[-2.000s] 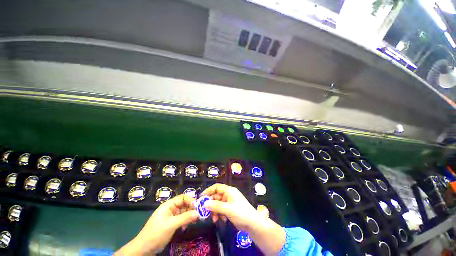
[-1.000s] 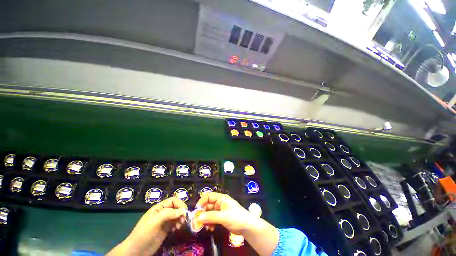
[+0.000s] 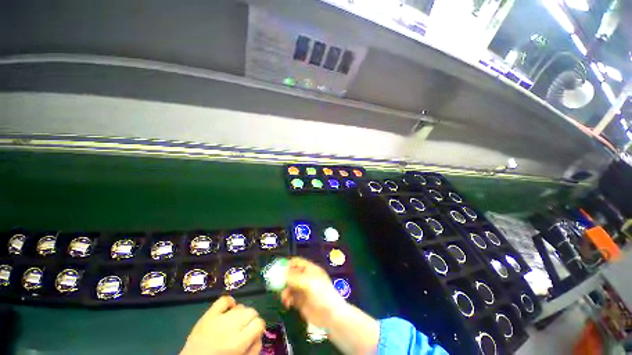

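My right hand (image 3: 310, 291) holds a round lit unit (image 3: 276, 274), glowing pale green and blurred, at its fingertips over the right end of the left trays. My left hand (image 3: 225, 328) is low in the view, fingers curled; whether it holds anything is hidden. The small-parts box with pink strands (image 3: 274, 340) is partly covered beside it. The lit-unit tray (image 3: 319, 245) holds discs glowing blue, green and orange; my right hand and forearm cover part of it. Silver-rimmed units (image 3: 196, 279) sit in two rows in the left trays (image 3: 177, 262).
A small black tray of coloured lit discs (image 3: 317, 184) lies behind. Large black trays with ring parts (image 3: 463, 303) stand on the right. A grey-white shelf (image 3: 173, 114) with a posted sheet runs behind. An orange object (image 3: 599, 243) is at the far right.
My hands have parted. My right hand has moved the lit unit up and away from my left hand. The unit's glow went from blue to orange to pale green. The view has shifted slightly.
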